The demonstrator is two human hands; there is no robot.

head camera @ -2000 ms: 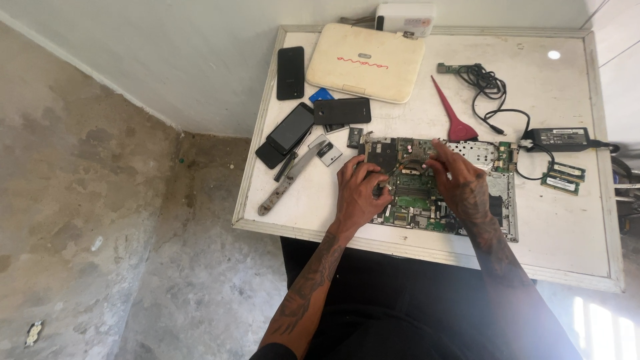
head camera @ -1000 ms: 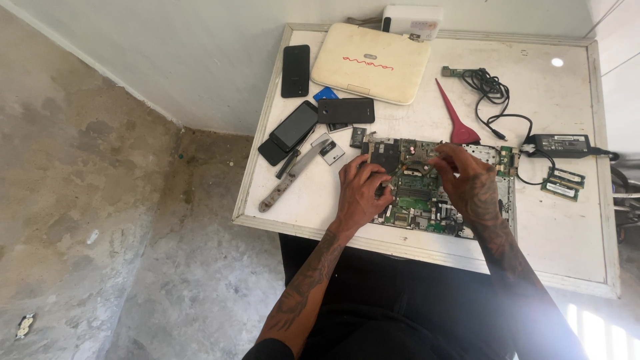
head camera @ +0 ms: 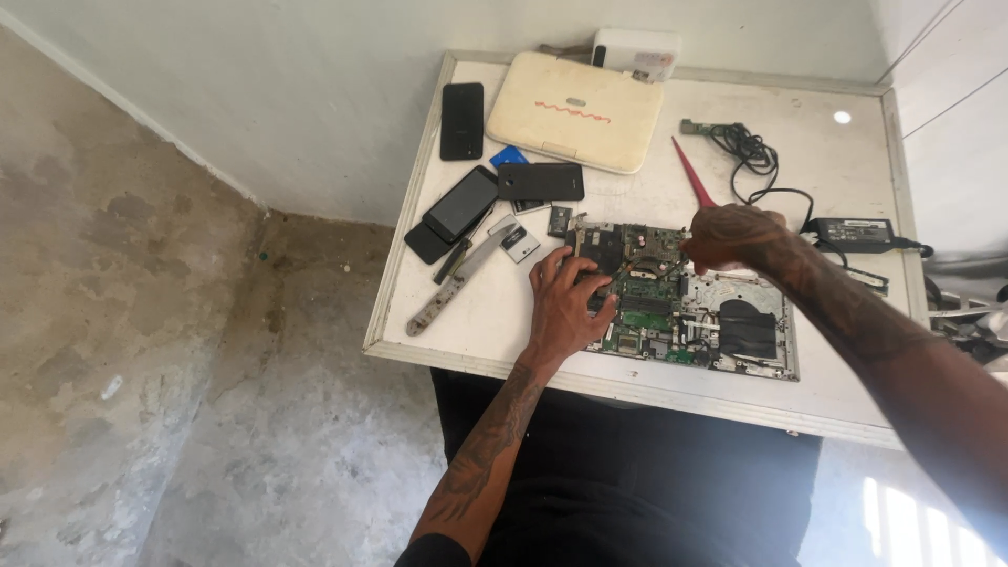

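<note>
An opened laptop base with its green circuit board bare lies near the table's front edge. My left hand rests spread on its left part, fingertips on the black area, with nothing seen held in it. My right hand is over the upper right edge of the base, its fingers bent downward; whether they hold anything is hidden. Just beyond that hand, a red plastic tool with a thin pointed end lies on the table, its wide end partly covered by the hand.
Left of the base lie a knife, a screwdriver, phone batteries and several phones. Behind are a cream mini laptop and a white box. A coiled cable, power adapter and memory module lie right.
My right hand has moved from the upper middle of the circuit board to the right, reaching the red tool's wide end and uncovering more of the board. My left hand has stayed on the base.
</note>
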